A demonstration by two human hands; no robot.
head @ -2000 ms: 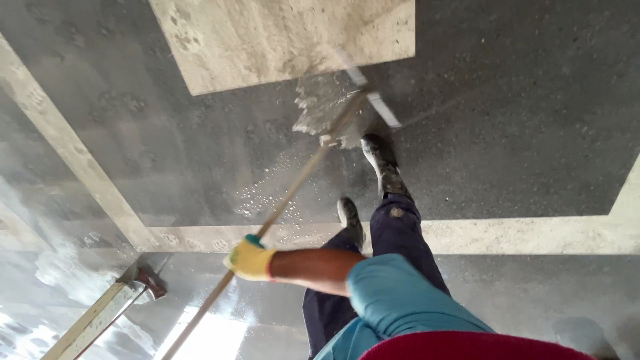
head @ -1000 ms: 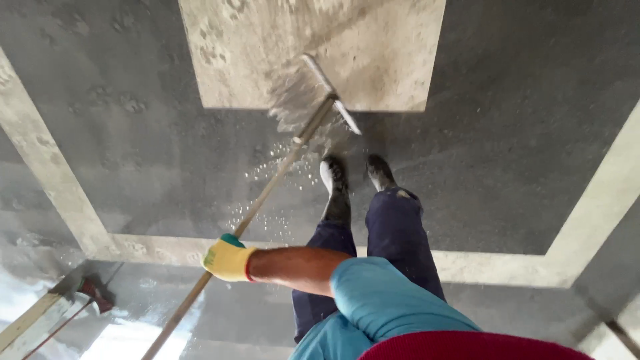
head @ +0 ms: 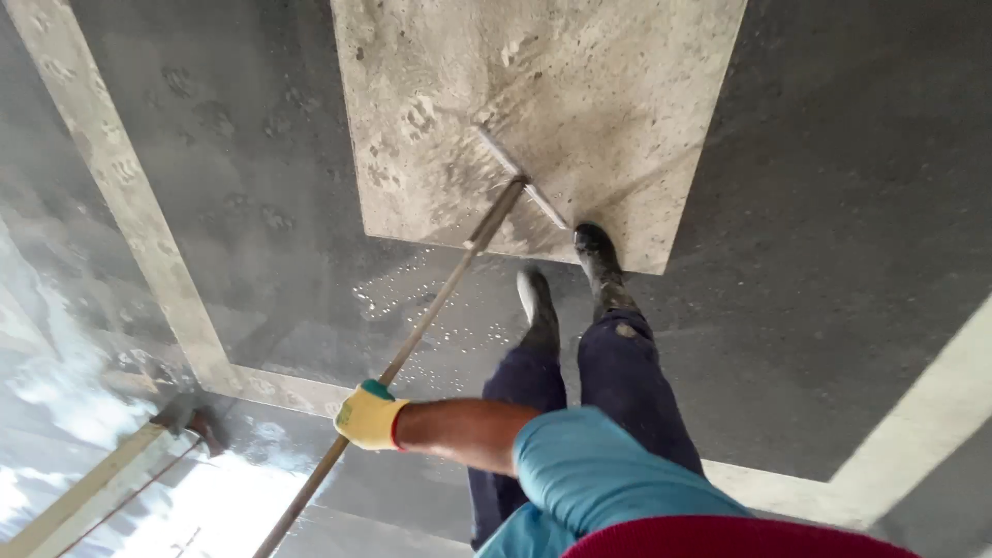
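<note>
My left hand (head: pixel 370 416), in a yellow knitted glove with green coating, is closed around the long wooden pole of a floor squeegee (head: pixel 422 322). From the glove the pole runs up and right to a narrow crossbar (head: pixel 502 153), which lies on a beige stone panel (head: pixel 620 101) of the floor. The pole's lower end passes out of view at the bottom edge. My right hand is not in view. The toe of my right boot (head: pixel 597 246) is on the panel's lower edge. My left boot (head: pixel 537 298) is on the dark floor.
Dark grey flooring (head: pixel 790 256) surrounds the panel, with a beige border strip (head: pixel 139 201) beyond. Water drops (head: pixel 372 298) dot the floor beside the pole. A long pale beam-like piece (head: pixel 93 484) and a reddish-brown object (head: pixel 204 432) are at lower left, near bright reflections on the floor.
The squeegee's head has moved from the dark floor by the panel's edge onto the beige panel. My boots have shifted, the right one now reaching the panel. My left hand keeps hold of the pole.
</note>
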